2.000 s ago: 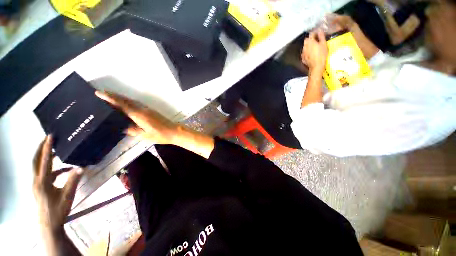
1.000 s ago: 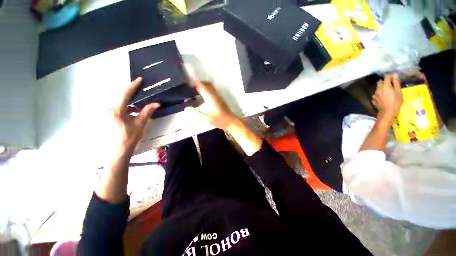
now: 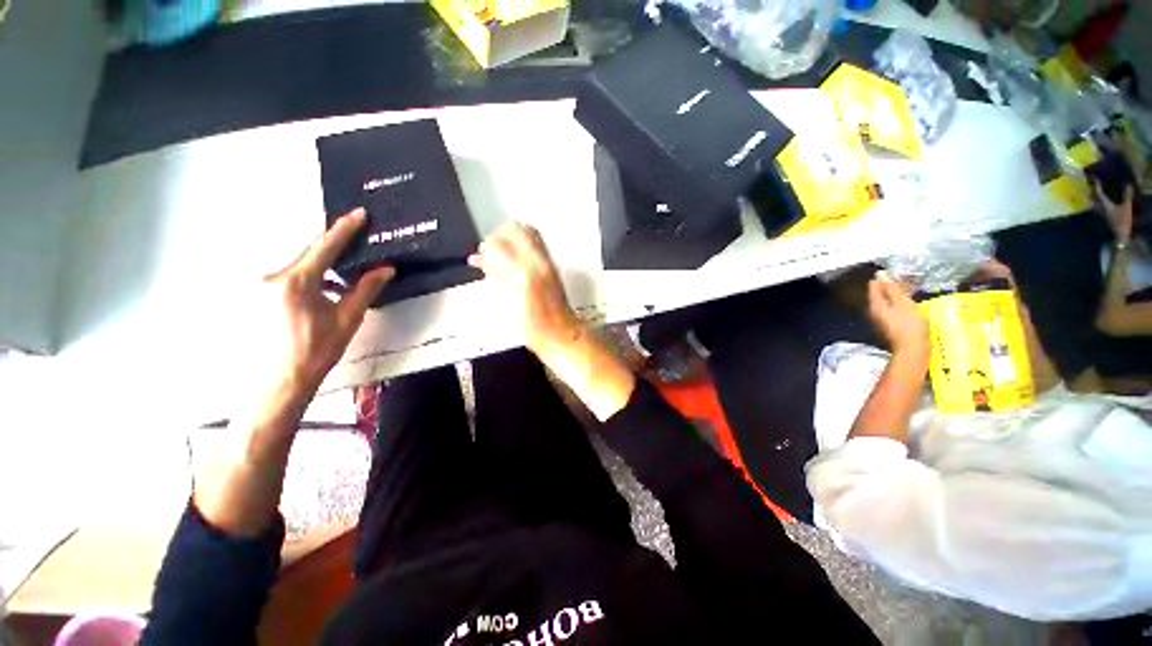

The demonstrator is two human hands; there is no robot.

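A black inner gift box (image 3: 394,189) with small white lettering lies on the white table in front of me. My left hand (image 3: 326,284) holds its near left corner, with the index finger on top and the thumb at the near edge. My right hand (image 3: 524,271) is at the near right corner, its fingertips closed at the box's edge. A dark strip shows along the near side; I cannot tell if it is a flap or the box's end.
More black boxes (image 3: 682,107) stand stacked and tilted right of the work. Yellow boxes (image 3: 828,177) stand beyond them, another yellow box (image 3: 505,28) at the back. A person in white at right holds a yellow box (image 3: 977,351) and clear plastic. A red stool (image 3: 708,416) is below.
The black box now lies flat and straighter before me after being tilted up towards the left. My right hand has moved to its near right corner. The view has swung right.
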